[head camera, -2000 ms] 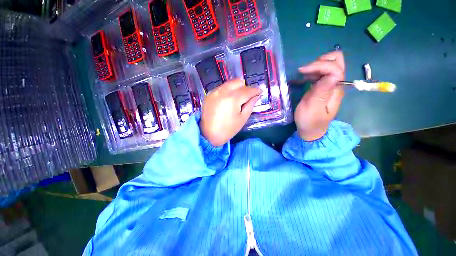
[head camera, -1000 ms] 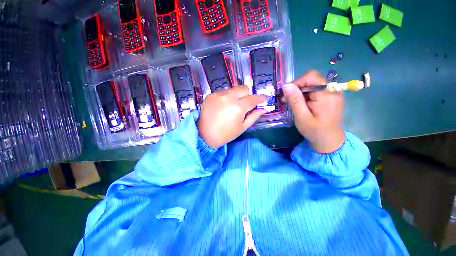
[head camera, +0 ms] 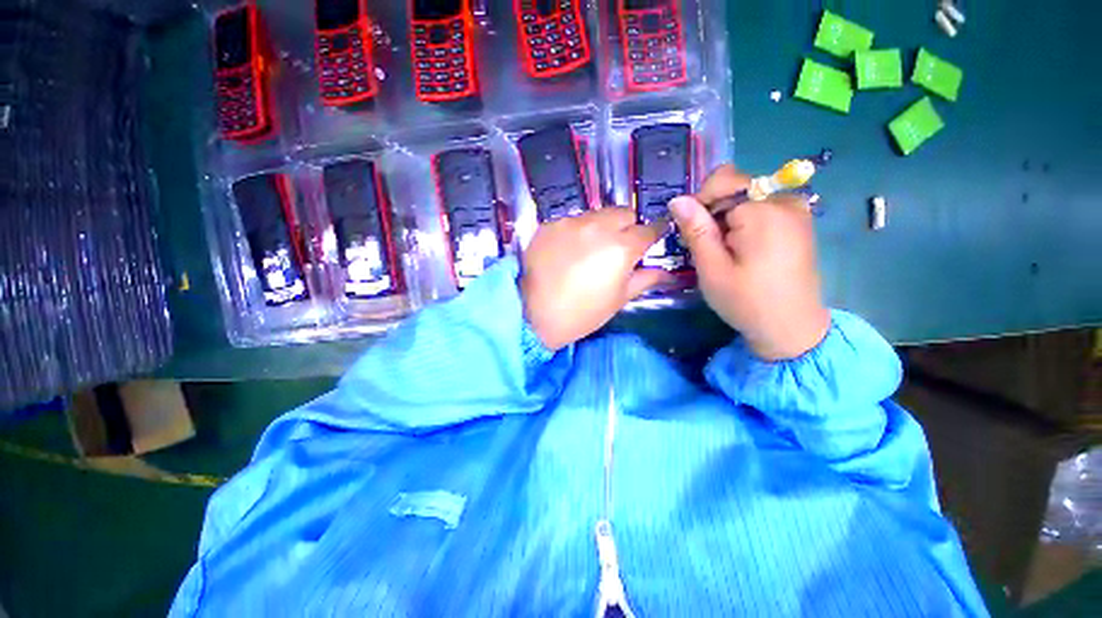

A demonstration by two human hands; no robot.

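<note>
A clear blister tray [head camera: 405, 129] holds two rows of red-edged phones. The far row shows keypads; the near row lies face down. My right hand [head camera: 761, 266] grips a thin tool with a whitish-yellow wrapped end [head camera: 783, 179], like a pen. Its slim shaft points left over the face-down phone [head camera: 662, 159] in the near right pocket. The tool's tip is hard to see between the hands. My left hand [head camera: 583, 272] rests at the lower part of that phone, its fingers and thumb on or close to it. Whether it pinches a small part cannot be told.
Several green pieces [head camera: 879, 69] lie at the back right. A small white cylinder [head camera: 877, 214] is right of my right hand; a pair [head camera: 950, 16] lies at the top right. Tall stacked trays [head camera: 79, 229] stand at left. Cartons [head camera: 151, 417] are below the bench on both sides.
My right hand has brought the tool from beside the tray to over the near right phone, its wrapped end now tilted up and away. My left hand stays at that phone. The view has shifted slightly.
</note>
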